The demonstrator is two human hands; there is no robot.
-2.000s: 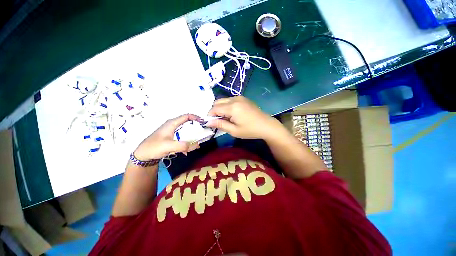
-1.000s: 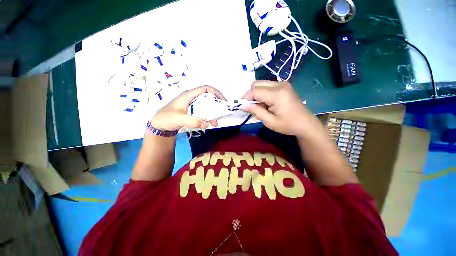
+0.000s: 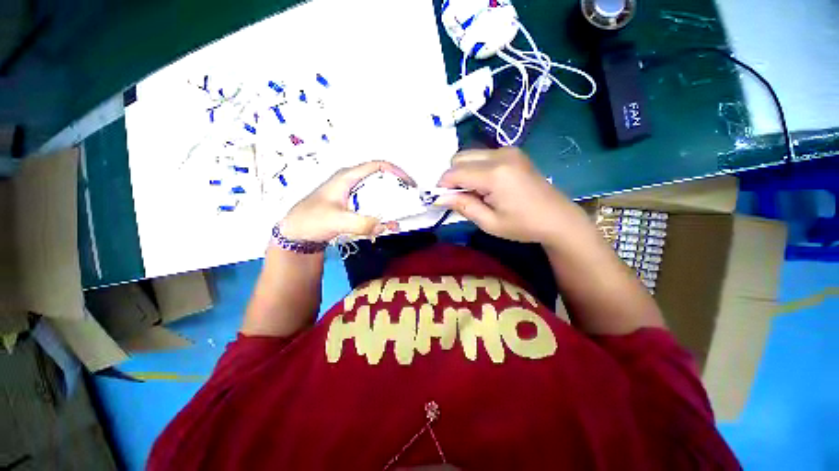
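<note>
My left hand (image 3: pixel 339 207) holds a white corded unit (image 3: pixel 382 198) with a blue mark at the bench's near edge. Thin white cord loops hang below the hand. My right hand (image 3: pixel 488 190) pinches a small white piece with a dark tip at the unit's right end; a dark cable runs down beside it. The fingers partly hide the contact. Small white parts with blue tabs (image 3: pixel 251 129) lie scattered on the white work sheet (image 3: pixel 368 87), one with a red mark.
A round white unit (image 3: pixel 480 26) with coiled cord lies right of the sheet, over a dark power strip (image 3: pixel 504 109). A black box marked "FAN" (image 3: pixel 623 101) stands beyond it, with a round metal piece (image 3: pixel 608 8). An open carton (image 3: pixel 704 285) holds rows of pale pieces.
Since two seconds ago the view has shifted, so the bench things sit differently in the picture. The unit stays in my left hand. My right hand has moved slightly away from the left.
</note>
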